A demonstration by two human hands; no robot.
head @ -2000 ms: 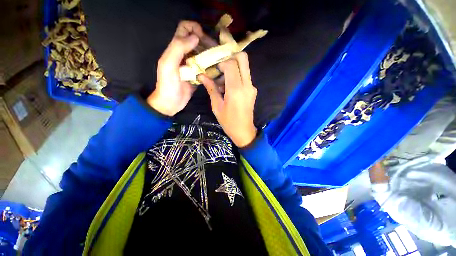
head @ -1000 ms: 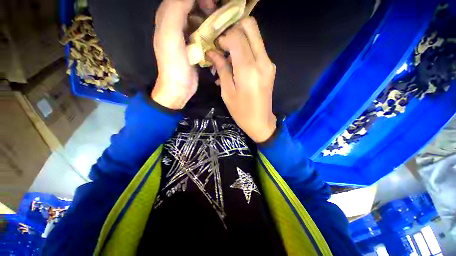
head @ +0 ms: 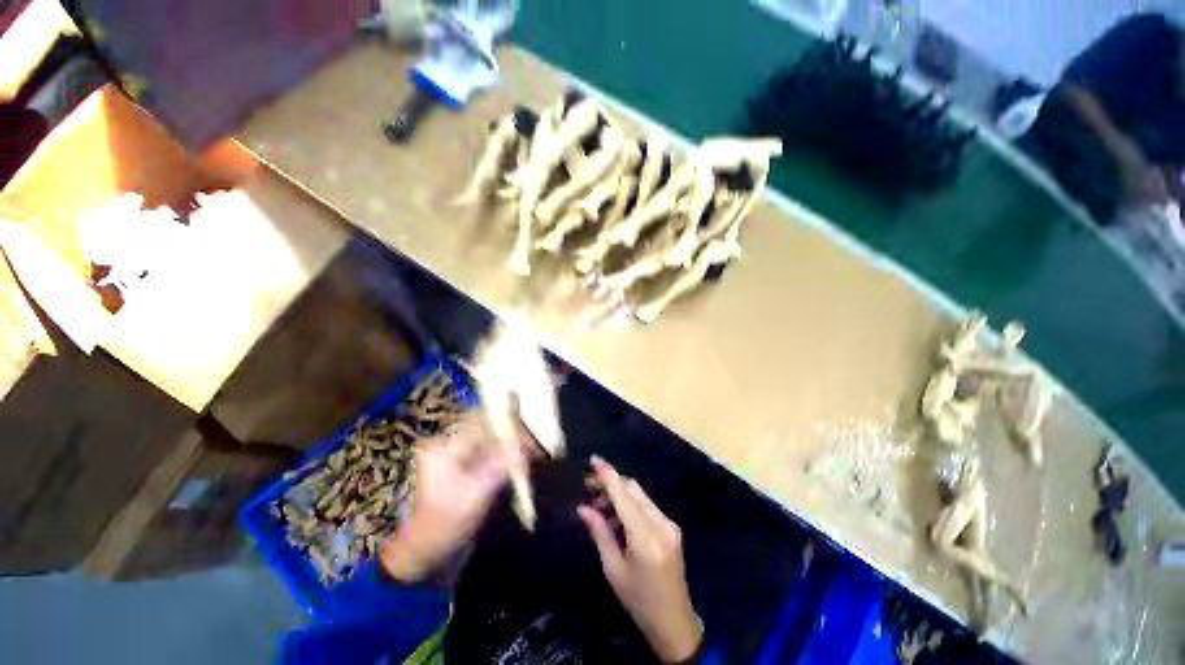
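My left hand point(head: 448, 496) is shut on a joined leg pair point(head: 526, 390), blurred and pale, with its legs spread, held over my lap at the near edge of the table. My right hand point(head: 639, 552) is apart from it, to the right, with its fingers spread and nothing seen in it. A row of joined leg pairs point(head: 621, 195), with some dark tops, lies on the tan table point(head: 689, 370). More tan leg pieces point(head: 962, 396) lie at the table's right part.
A blue bin point(head: 305, 585) of loose tan limbs stands left of my lap. A bright open carton point(head: 130, 344) stands farther left. A dark-handled tool point(head: 413, 111) lies at the table's left end. Behind the table runs a green strip point(head: 624, 65) with a dark heap. A person point(head: 1105, 124) is beyond.
The view has swung up to the table. My hands have come apart; my left hand holds the leg piece, and my right hand has let go of it.
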